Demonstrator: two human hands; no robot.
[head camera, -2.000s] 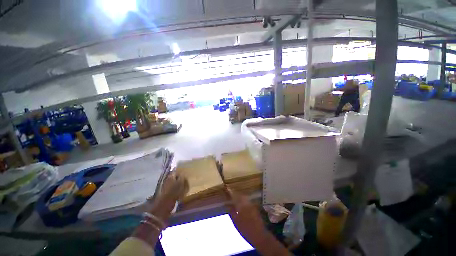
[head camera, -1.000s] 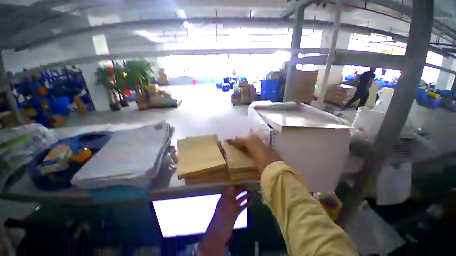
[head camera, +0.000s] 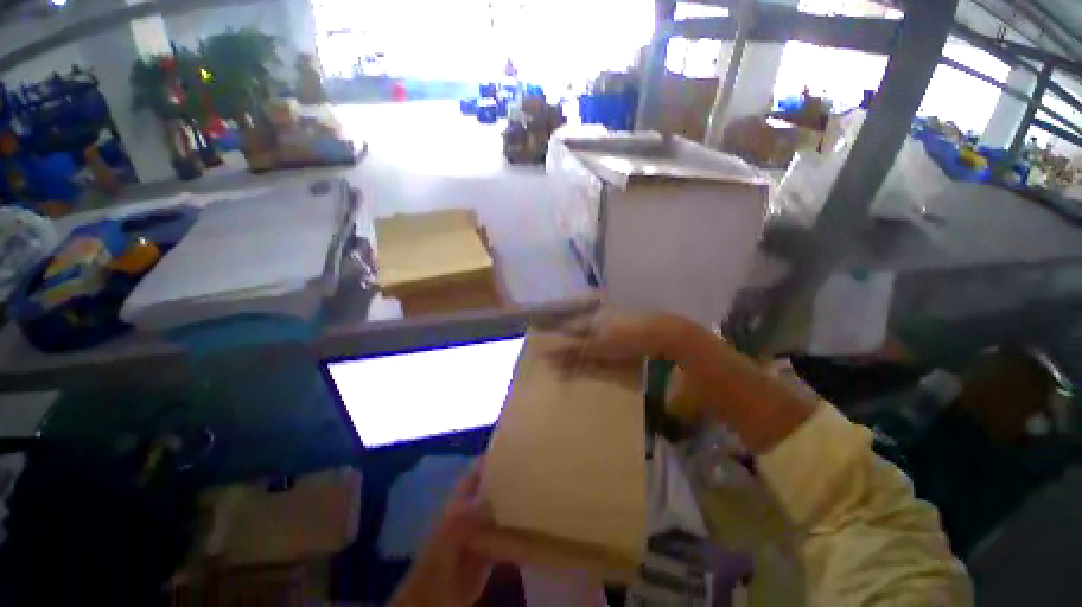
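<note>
A thick bundle of tan kraft envelopes or cards (head camera: 570, 462) is held in front of the monitor's right side. My right hand (head camera: 605, 338) grips its far end from above, slightly blurred. My left hand (head camera: 457, 551) holds its near left corner and is partly cut off by the bottom edge. The other kraft pile (head camera: 436, 255) stands on the shelf behind the bright monitor (head camera: 427, 391).
On the shelf are a large white box (head camera: 688, 225) at the right, a stack of white documents (head camera: 243, 261) and a blue round tray (head camera: 95, 279) at the left. More tan items (head camera: 282, 517) lie on the desk. A grey post rises at the right.
The right-hand kraft pile has left the shelf and is now held over the desk between both hands. The view has tilted down. The walking person is no longer visible.
</note>
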